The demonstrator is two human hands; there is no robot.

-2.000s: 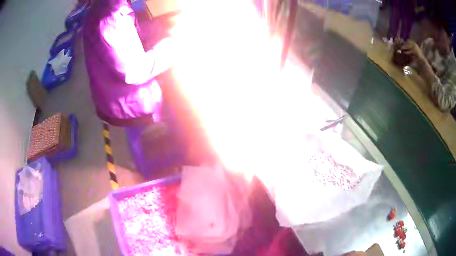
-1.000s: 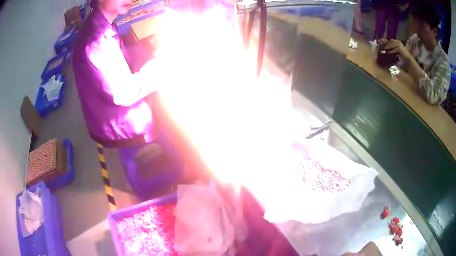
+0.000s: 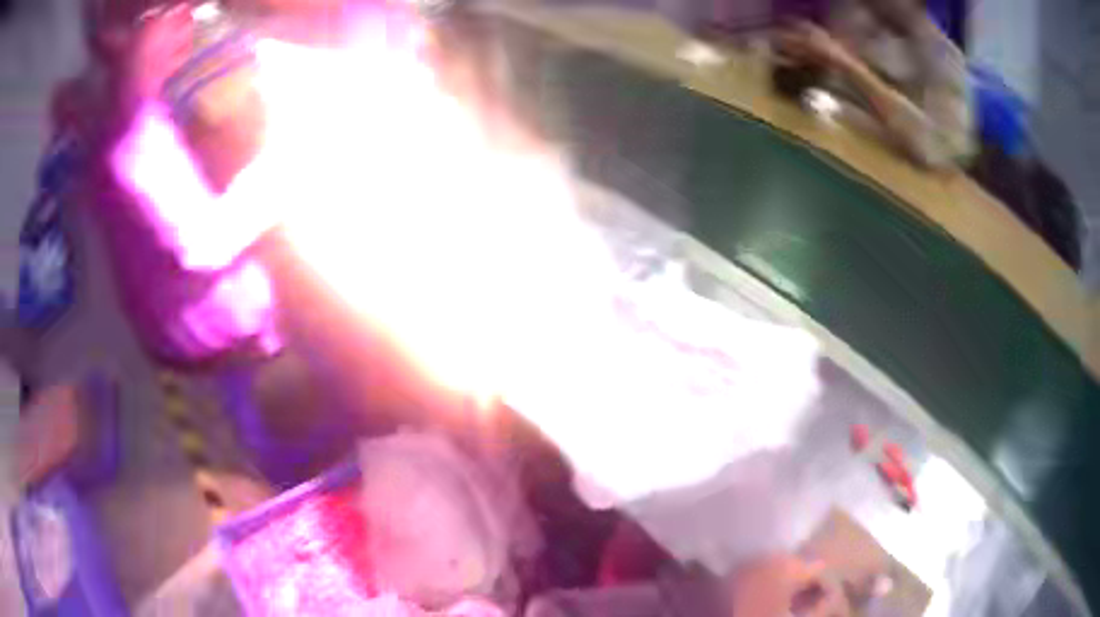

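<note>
The frame is motion-blurred. Small red figures (image 3: 896, 472) lie in a loose cluster on the shiny metal bench (image 3: 784, 482) at the lower right, with one red piece just beyond them. A tan-brown board (image 3: 864, 545) is at the bottom right, nearer than the figures. My left hand (image 3: 778, 587) seems to be the blurred skin-toned shape at the bottom edge by the board. It is cut off, and its fingers and anything in them cannot be made out. My right hand is not visible. A white sheet (image 3: 736, 422) lies beyond, its speckled patch mostly washed out.
A glaring light covers the centre left. A purple-looking crate (image 3: 235, 530) of pink-red pieces, partly covered by pale sheets (image 3: 428, 518), is low left. A green conveyor belt (image 3: 832, 241) curves along the right. One person stands at left; another sits beyond the belt.
The view has swung, so bench, sheet and red figures appear further left and higher. More of the tan board and a blurred skin-toned shape now show at the bottom edge.
</note>
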